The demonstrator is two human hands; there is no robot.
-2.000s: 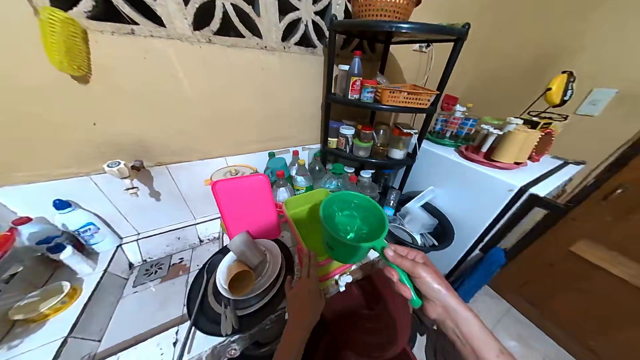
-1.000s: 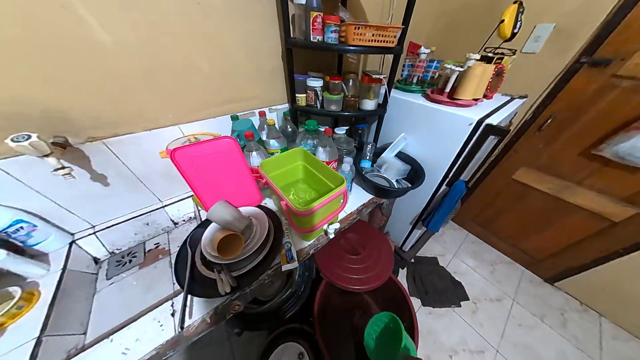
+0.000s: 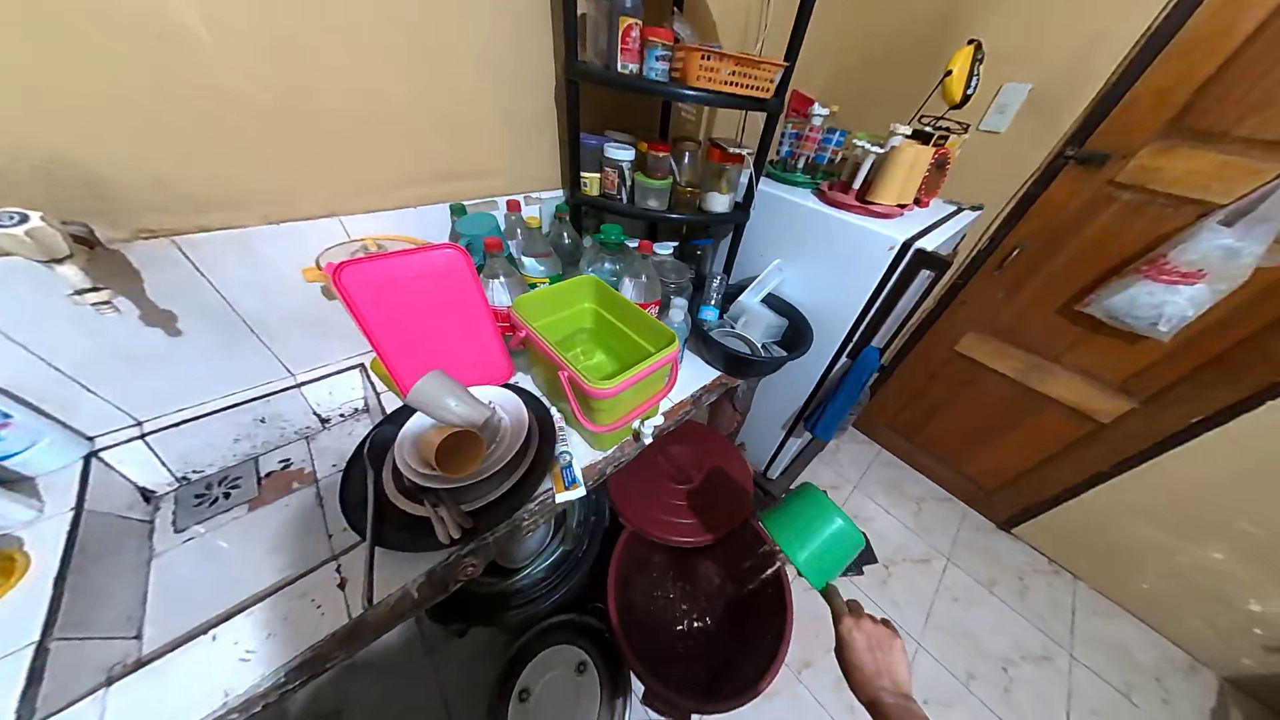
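Note:
My right hand (image 3: 872,650) grips the handle of a green plastic dipper (image 3: 815,535), tilted over the right rim of a dark red plastic bucket (image 3: 700,610). Some liquid shows at the dipper's mouth and inside the bucket. My left hand is out of view. The bucket's dark red lid (image 3: 680,480) leans at its back. On the counter above stands a lime-green container with pink handles (image 3: 600,350), its top uncovered. A pink lid (image 3: 425,315) leans to its left, behind a stack of white plates (image 3: 505,415) with a gray cup and a brown cup (image 3: 455,450) on it.
Plastic bottles (image 3: 535,260) stand behind the green container. A black basin (image 3: 795,345) with dishes sits to its right. A toothpaste-like tube (image 3: 567,465) lies at the counter edge. Black pots (image 3: 530,570) are below. The black shelf (image 3: 670,90) and white refrigerator (image 3: 830,270) stand behind.
The green dipper, held above the green container two seconds ago, is now at the bucket. It was inside the bucket one second ago. My left hand has left the view.

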